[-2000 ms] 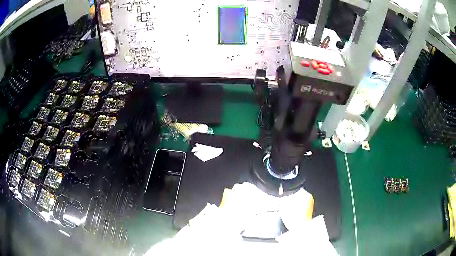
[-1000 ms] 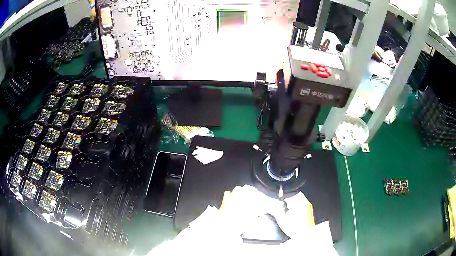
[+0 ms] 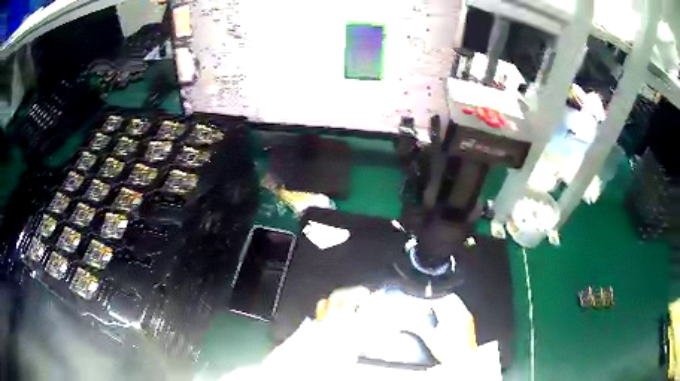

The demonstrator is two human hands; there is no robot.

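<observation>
Both of my hands are overexposed white with yellowish edges, low in the centre. My left hand [image 3: 344, 305] and my right hand [image 3: 456, 321] are close together below the ring light of the black microscope [image 3: 431, 260]. Finger positions and anything between the fingers are lost in glare. A small dark piece [image 3: 432, 317] shows near the right-hand fingers; I cannot tell what it is. The monitor [image 3: 298, 67] shows a magnified circuit board with a purple chip outlined in green. The black base plate [image 3: 358, 238] lies under the hands.
Stacked black trays [image 3: 164, 245] at left hold circuit boards, with some empty pockets. A smartphone [image 3: 264, 272] lies between trays and base. A white scrap [image 3: 326, 234] lies on the base. At right are a tub [image 3: 533, 219], shelf posts [image 3: 544, 111] and a small row of boards [image 3: 596, 297].
The whole view has shifted, so things sit a little further right and mostly lower. On the monitor, the green-outlined chip shows full height again, after appearing cut short one second ago.
</observation>
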